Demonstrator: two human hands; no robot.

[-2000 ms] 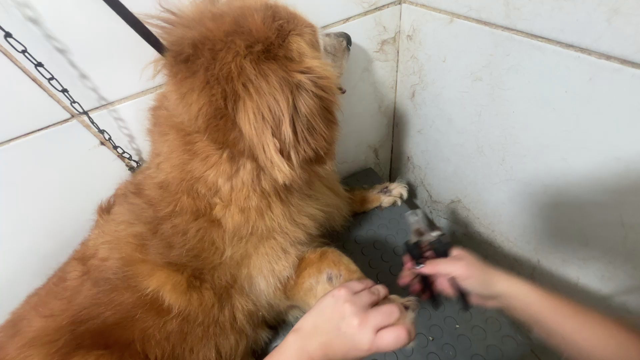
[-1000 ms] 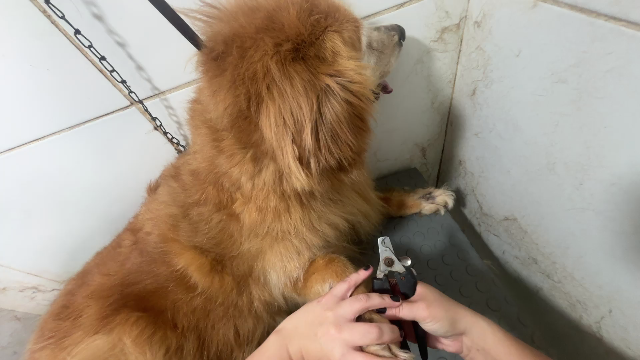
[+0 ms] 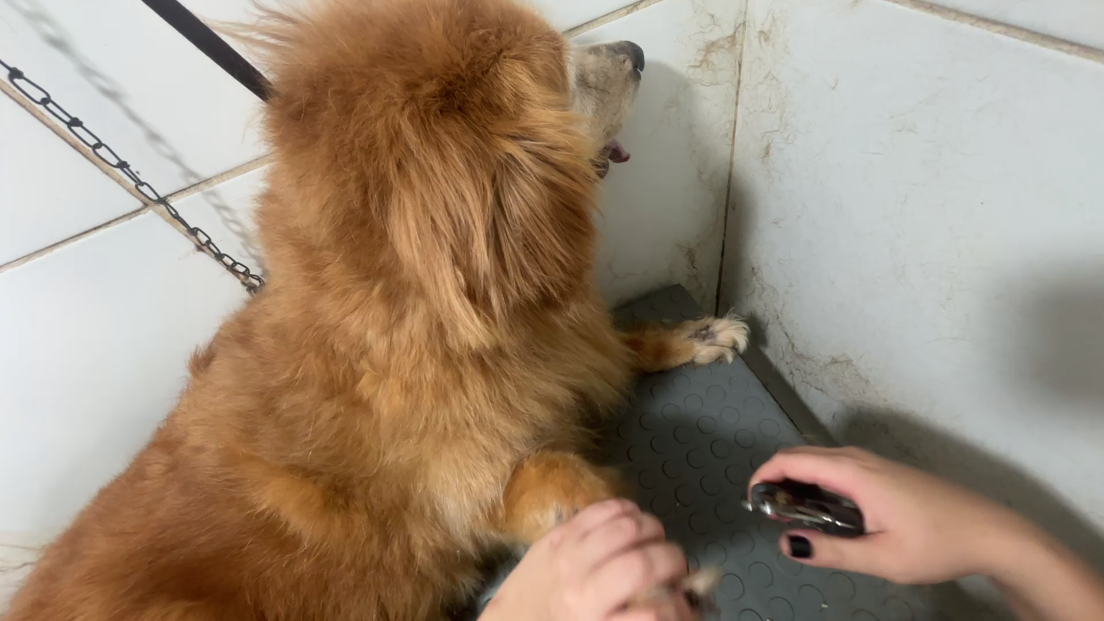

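A dog with reddish-brown fur [image 3: 405, 285] fills the left and middle, its muzzle pointing right and its tongue partly showing. Near the bottom edge, my left hand [image 3: 599, 569] is closed around the dog's near front paw [image 3: 703, 582], whose blurred tip shows past my fingers. My right hand [image 3: 897, 517], to the right and apart from the paw, grips black-handled nail clippers [image 3: 806, 507]; whether their jaws are open cannot be seen. The far front paw [image 3: 718, 338] rests on the grey studded mat [image 3: 690, 440].
White tiled walls [image 3: 906, 190] with stained joints meet in a corner behind the mat. A dark metal chain [image 3: 112, 155] and a black strap [image 3: 211, 47] slant down toward the dog from the upper left.
My right hand has moved right with the clippers, away from the held paw, where they were together one second ago. My left hand has stayed at the paw.
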